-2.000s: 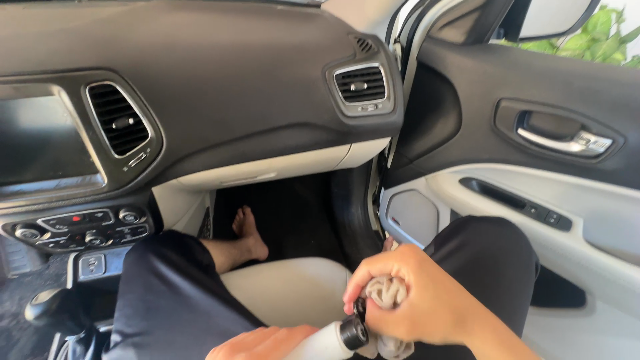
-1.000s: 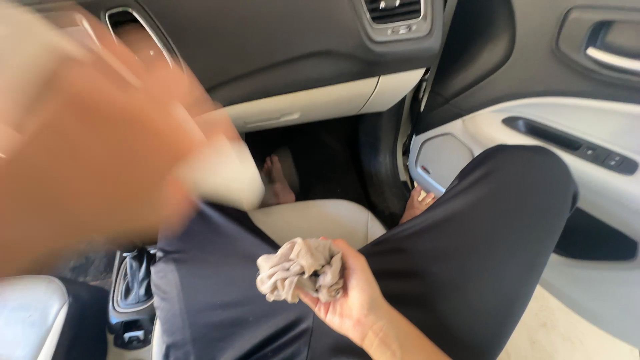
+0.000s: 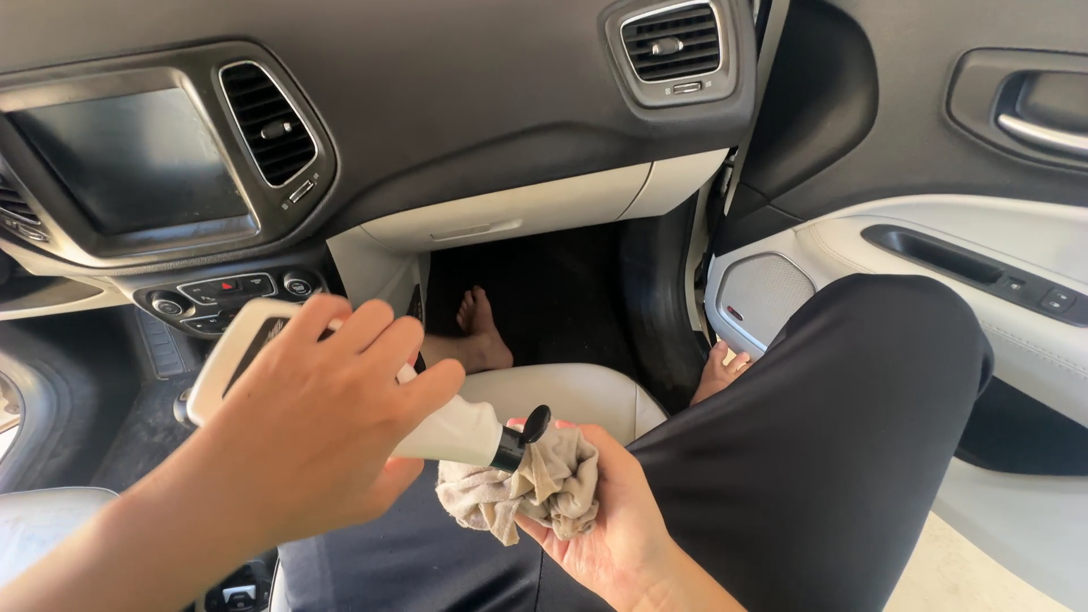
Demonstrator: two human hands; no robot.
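Note:
My left hand [image 3: 331, 408] is wrapped around a white plastic bottle [image 3: 450, 432], which is tilted with its black flip-top cap [image 3: 513, 444] pointing down to the right. The cap's lid stands open, and its mouth is at a crumpled beige cloth [image 3: 531, 489]. That cloth is bunched in my right hand [image 3: 616, 510], above my lap. Whether any liquid is coming out cannot be seen. My left fingers and palm hide part of the bottle, whose wide base shows at the upper left of the hand.
I sit in a car's front seat [image 3: 561, 387], facing the dark dashboard [image 3: 476, 85] with its screen [image 3: 132, 161] and air vents [image 3: 671, 42]. The glove box [image 3: 510, 204] is closed. At the right is the door panel [image 3: 935, 246]; the gear lever area is at lower left.
A second ago my left hand was a blur at the upper left, away from the cloth; now it holds the bottle's cap against it. The cap's lid now shows open.

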